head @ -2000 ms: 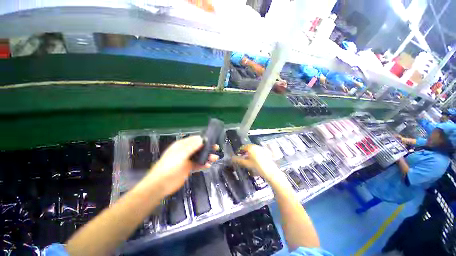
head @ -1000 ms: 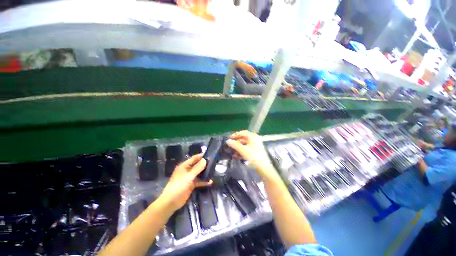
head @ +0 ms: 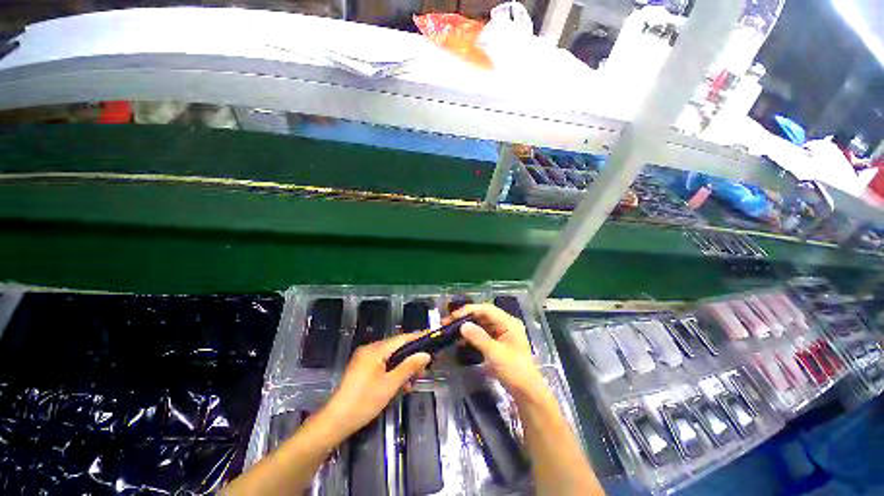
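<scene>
My left hand (head: 380,376) and my right hand (head: 496,341) hold one black bar phone (head: 423,347) between them over the clear blister tray (head: 372,389). The phone is tilted, its edge towards me, with a small yellow-orange spot on it. My left hand grips its left end and my right thumb lies on its right end. I cannot tell whether its cover is fully closed. The clear tray holds two rows of black phones (head: 421,441); one at the lower right (head: 496,438) lies slanted. My hands hide part of the upper row.
A glossy black blister tray (head: 136,387) lies left. Neighbouring clear trays (head: 678,412) at right hold white-silver, black-framed, pink and red parts. A green conveyor (head: 242,247) runs behind, under a white shelf (head: 291,82) with a slanting post (head: 591,218). A blue sleeve (head: 741,196) shows beyond.
The view has shifted, so the trays appear nearer and further left. The phone was upright between my hands and is now turned nearly level, with my right thumb on its end.
</scene>
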